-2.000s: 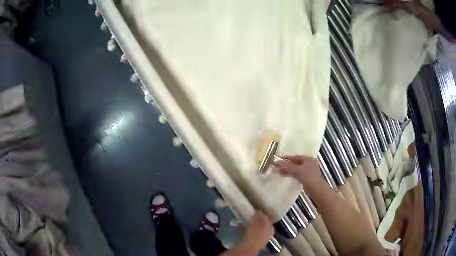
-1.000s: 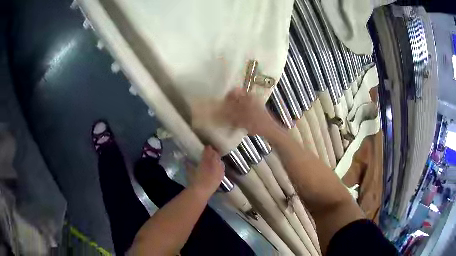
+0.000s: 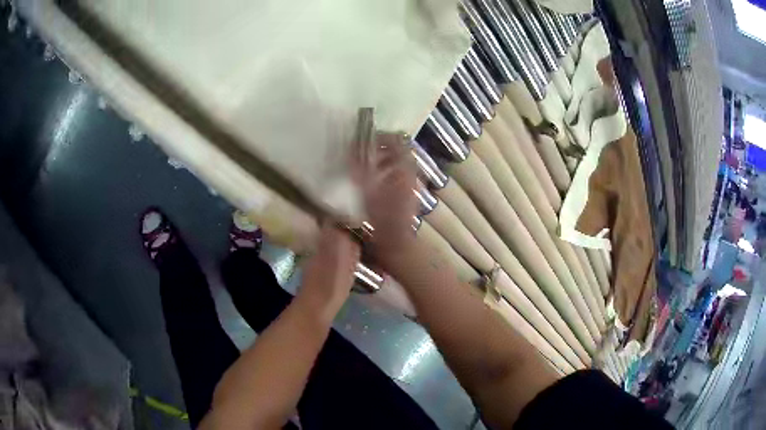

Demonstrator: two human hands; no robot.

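Note:
A cream knit piece (image 3: 252,76) is spread over the rack's parallel rods, its front edge towards me. My left hand (image 3: 334,262) is closed at the near corner of the piece, by the bare end of the front rod. My right hand (image 3: 388,189) is beside it on the cloth's side edge, blurred, with its fingers around the lower part of a metal clip (image 3: 365,133). The fingers hide how the clip meets the cloth.
Chrome rods (image 3: 458,126) show beyond the cloth. Fabric-covered rods (image 3: 495,201) run right, with another clip (image 3: 491,284) on them. A brown piece with cream edging (image 3: 617,210) lies at the far side. Grey fabric (image 3: 50,336) is at lower left; my feet are on the floor.
The clip and my right hand have moved nearer to my left hand at the cloth's corner. The cloth's side edge has drawn in, baring more rods. The view has shifted right along the rack.

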